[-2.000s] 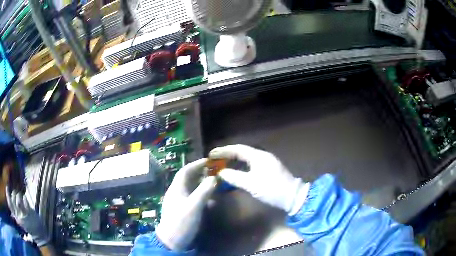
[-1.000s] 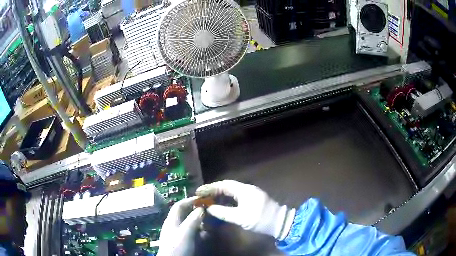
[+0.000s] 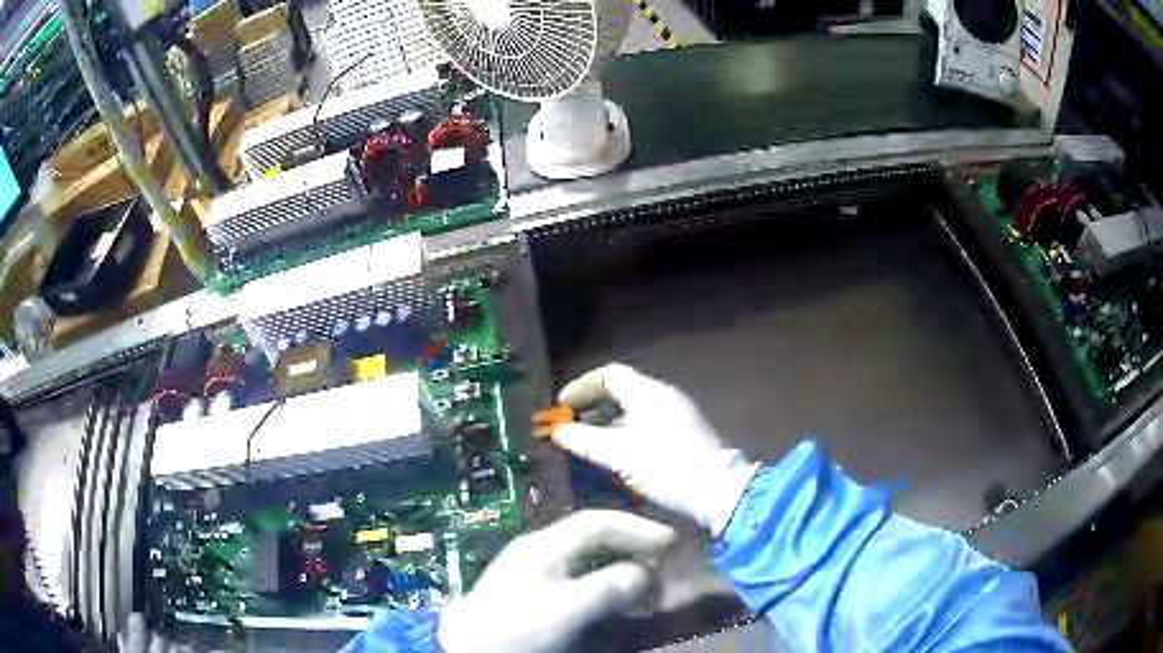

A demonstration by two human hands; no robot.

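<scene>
My right hand (image 3: pixel 657 447), in a white glove and blue sleeve, holds a small orange piece (image 3: pixel 552 421) in its fingertips, over the right edge of the power board's dark carrier (image 3: pixel 529 344). My left hand (image 3: pixel 561 577), also gloved, is below it near the board's lower right corner, fingers apart; I see nothing in it. The green power board (image 3: pixel 482 510) carries a long silver heatsink (image 3: pixel 293 434) with a thin dark loop over it, and a finned heatsink (image 3: pixel 338 293) behind.
Another board (image 3: pixel 446 204) with copper-red coils stands behind the metal rail (image 3: pixel 714 168). A white fan (image 3: pixel 577 134) is on the green ledge. A further board (image 3: pixel 1084 287) lies in its carrier at right. A black tray (image 3: pixel 96 255) is at far left.
My hands have parted. The left hand has let go of the orange piece and moved down and right; the right hand keeps it. The view has tilted down since one second ago.
</scene>
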